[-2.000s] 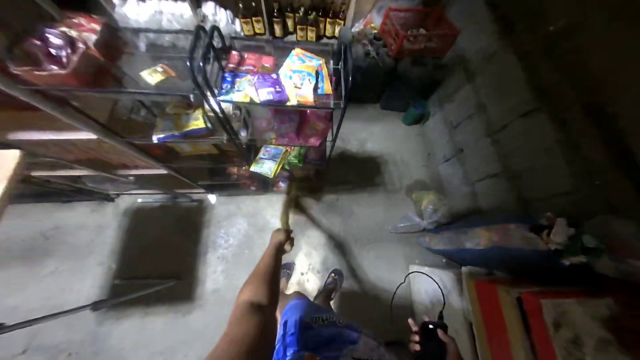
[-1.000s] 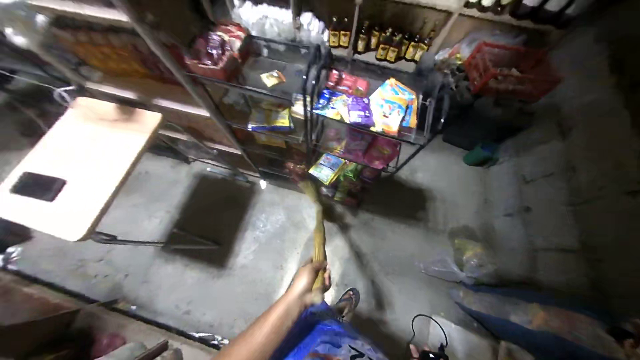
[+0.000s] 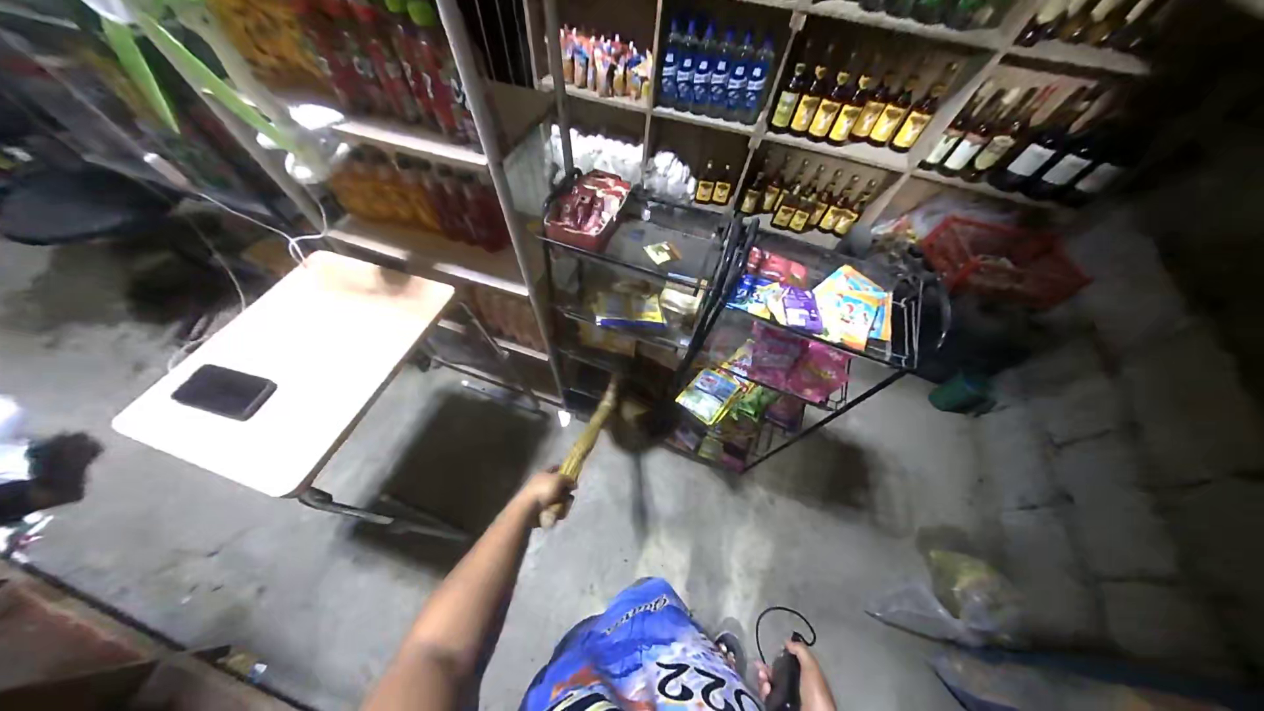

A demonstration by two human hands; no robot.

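Observation:
My left hand (image 3: 553, 496) is closed around the handle of a light-coloured broom or brush (image 3: 589, 440), held out in front of me over the concrete floor. The far end of the broom lies close to the foot of the black wire racks and is dark and blurred there. My right hand (image 3: 796, 675), low at the bottom edge, holds a black handheld device (image 3: 785, 679) with a thin looped black cable. The black wire rack (image 3: 810, 341) beyond the broom holds coloured snack packets.
A small table (image 3: 326, 336) with a dark phone (image 3: 224, 392) stands at the left. Wooden shelves (image 3: 869, 153) of bottles line the back. At the right are a red plastic crate (image 3: 1002, 262), a green container (image 3: 961, 393) and a clear plastic bag (image 3: 948, 602) by a block wall.
The view has swung, bringing more of the left table and the bottle shelves into sight. My left hand and the broom now point toward the racks' left part. Both hands keep their hold.

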